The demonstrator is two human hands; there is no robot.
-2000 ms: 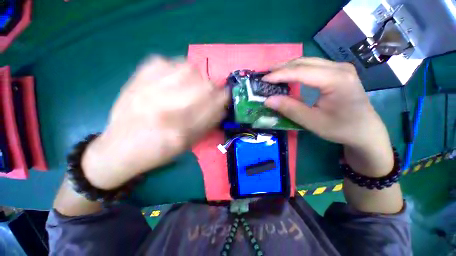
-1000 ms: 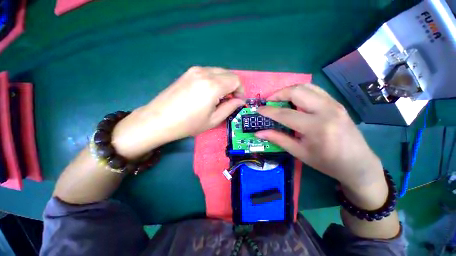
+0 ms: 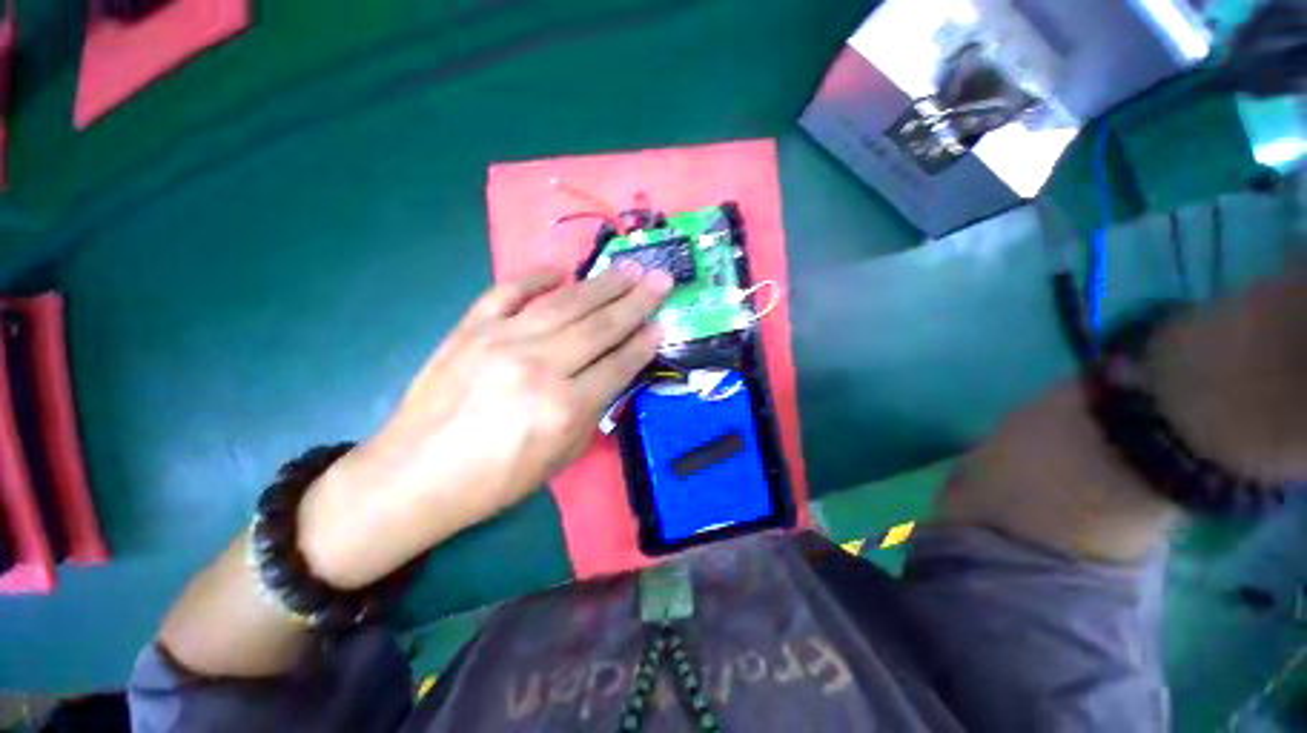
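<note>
The black housing (image 3: pixel 781 480) lies on a red foam sheet (image 3: pixel 538 193). The green circuit board (image 3: pixel 710 308) sits in its upper half, and the blue battery pack (image 3: pixel 738 494) with a black strip is in the lower half. Thin red wires stick out at the top left, and a white wire loops at the board's right edge. My left hand (image 3: pixel 495 387) lies over the board's left part, fingertips on the dark display (image 3: pixel 674 262). My right hand (image 3: pixel 1254 372) is blurred at the far right edge, partly cut off; whether it holds anything cannot be told.
The grey-white screw feeder (image 3: pixel 917 158) stands at the upper right, with a blue cord (image 3: pixel 1101 236) beside it. More red foam sheets lie at the left (image 3: pixel 65 430) and upper left (image 3: pixel 158 57). Striped tape (image 3: pixel 882 540) marks the front edge.
My right hand has left the board and moved far right. My left hand has moved from the board's top corner to flat over its left part. The view has shifted and turned slightly.
</note>
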